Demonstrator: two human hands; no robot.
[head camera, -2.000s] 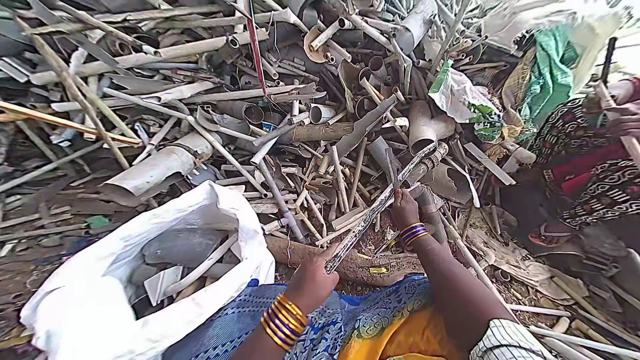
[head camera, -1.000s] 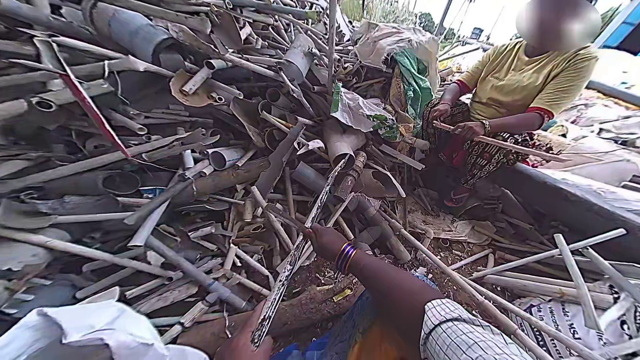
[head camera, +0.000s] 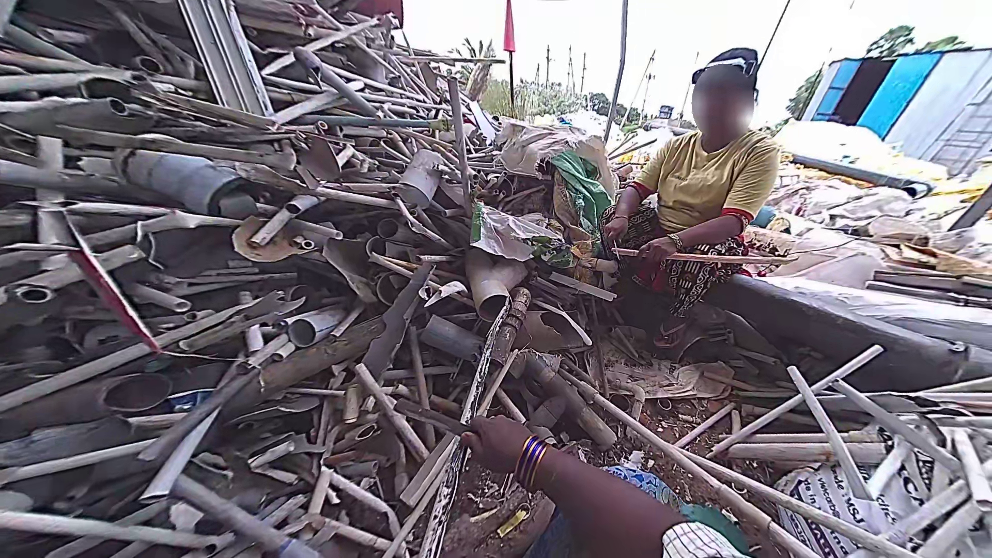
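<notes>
My right hand, with several bangles at the wrist, is at the lower middle. Its fingers are closed on a flat, dark, blade-like tool that points left across a long pale strip with dark mottling. The strip slants from the bottom edge up to a short brown ribbed pipe piece and the open end of a wide grey pipe. Whether the blade touches the strip is unclear. My left hand is out of view, and the strip's lower end runs out of the frame.
Scrap plastic pipes are heaped in front and to the left. At the right, a seated person holds a long thin strip beside a large dark pipe. Loose pipes lie on a printed sack at the lower right.
The view has swung up and right by a large amount. My left hand, on the strip's lower end in the earlier frames, is out of view; so is the white sack. My right hand still holds the blade.
</notes>
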